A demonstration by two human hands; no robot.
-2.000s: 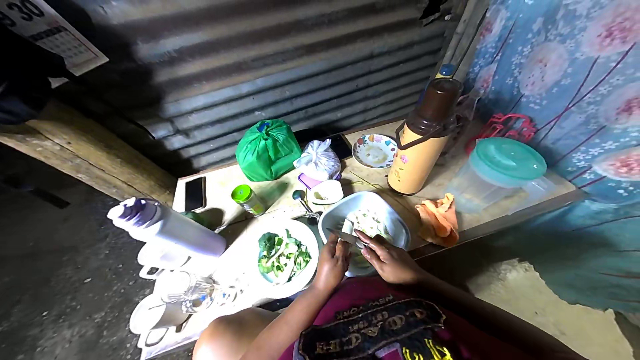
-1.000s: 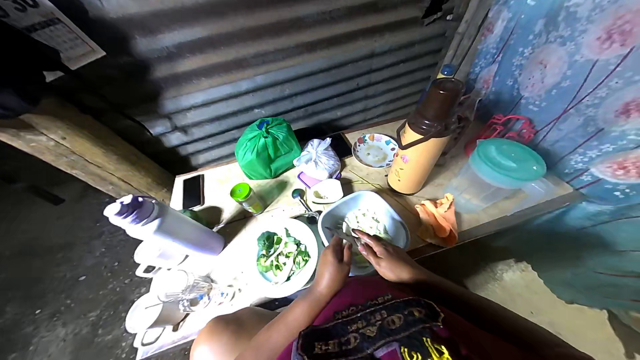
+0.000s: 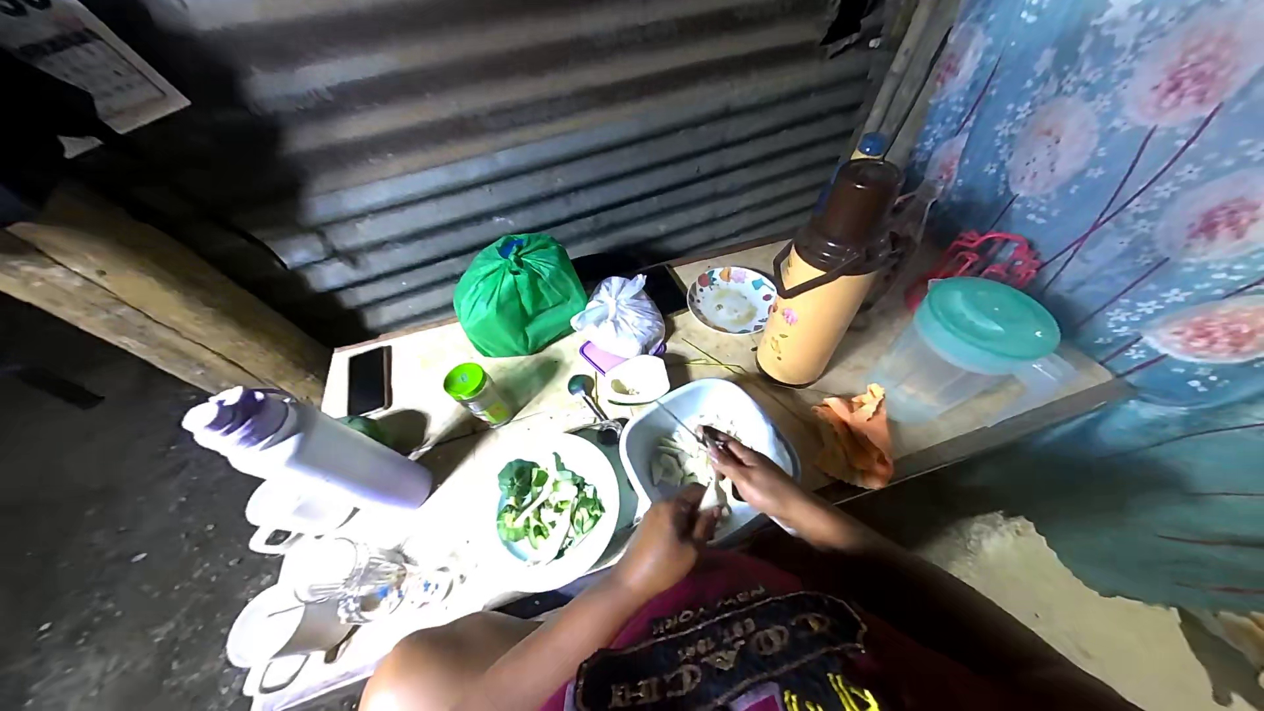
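My right hand (image 3: pixel 755 479) grips a knife (image 3: pixel 681 420) by its dark handle, the thin blade pointing up and left over a white plastic basin (image 3: pixel 647 474). At the basin's near side my left hand (image 3: pixel 676 533) pinches a small pale piece of vegetable (image 3: pixel 711 499). Pale cut pieces (image 3: pixel 676 462) lie inside the basin. Left of it stands a white plate (image 3: pixel 604 484) with chopped leafy greens and pale stalks (image 3: pixel 548 504). A spoon (image 3: pixel 585 390) and a small white bowl (image 3: pixel 637 380) are just beyond.
Behind stand a green plastic bag (image 3: pixel 518 296), a white bag (image 3: pixel 622 316), a patterned bowl (image 3: pixel 733 299) and a tan thermos (image 3: pixel 815 296). An orange cloth (image 3: pixel 854 434) and a lidded pitcher (image 3: pixel 973 346) are right. A tumbler (image 3: pixel 326 449), mugs (image 3: pixel 286 622), a phone (image 3: pixel 369 380) and a green-lidded jar (image 3: pixel 477 393) are left.
My hands, close together over the basin before, are now a little apart. The knife blade now shows plainly, angled up and left. My left hand has moved lower, toward the basin's near edge.
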